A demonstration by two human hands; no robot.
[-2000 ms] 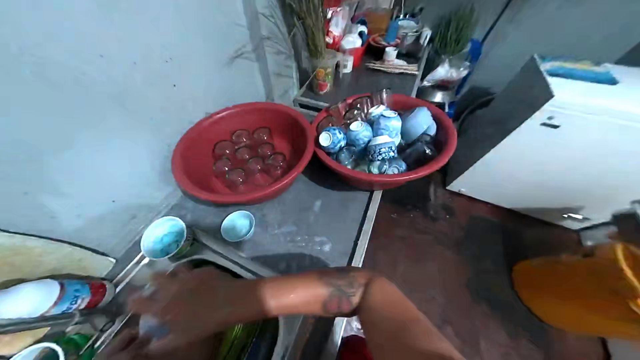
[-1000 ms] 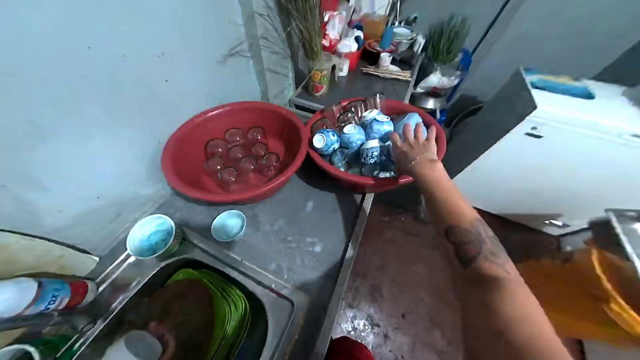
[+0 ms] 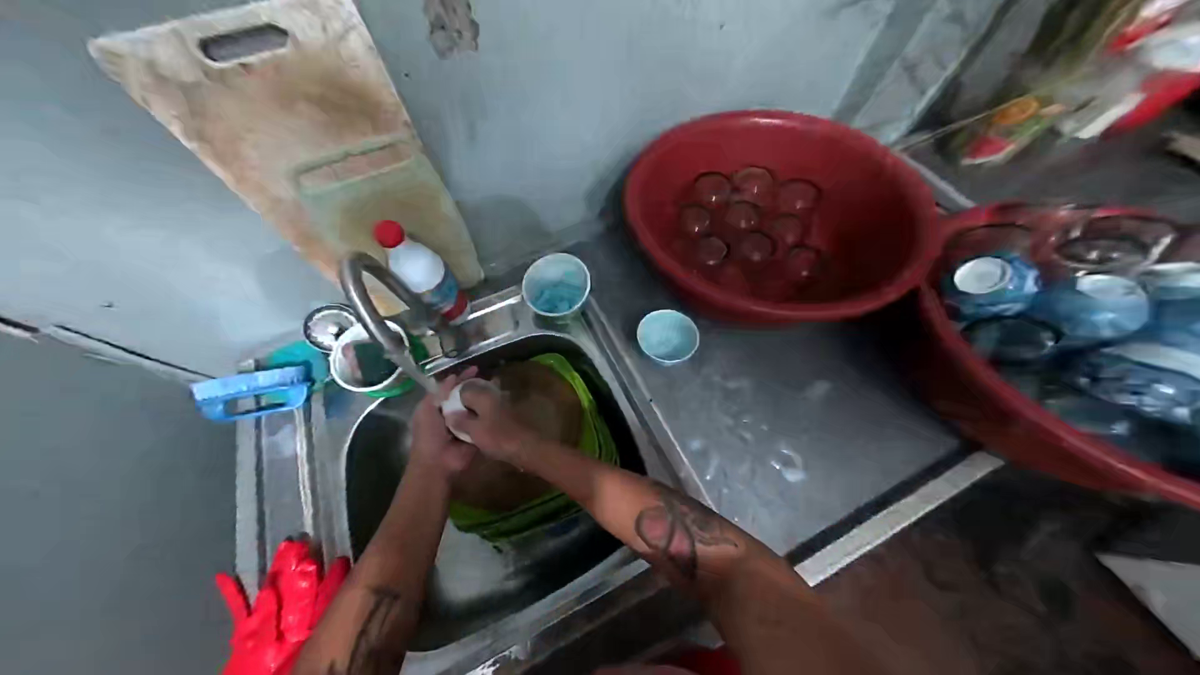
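Both hands meet under the curved metal faucet [image 3: 370,305], over the sink basin [image 3: 389,478]. My right hand [image 3: 497,422] grips a small white cup [image 3: 459,410]. My left hand [image 3: 439,427] is cupped against the same cup from the left. Below them, green plates or trays [image 3: 600,427] and a brown round surface lie in the basin. A light-blue cup [image 3: 667,337] stands on the counter, and a larger cup with blue contents [image 3: 556,286] stands at the sink's back right corner.
A red basin [image 3: 872,216] holds several upturned glasses. Beside it, another red basin [image 3: 994,412] holds blue-patterned cups. A cutting board [image 3: 281,122] leans on the wall near a red-capped bottle [image 3: 422,272]. A blue brush [image 3: 251,389] and red rubber gloves [image 3: 281,600] are at left.
My right hand has moved from the far basin of cups to the sink, where it holds a small white cup with my left hand. The view has swung left.
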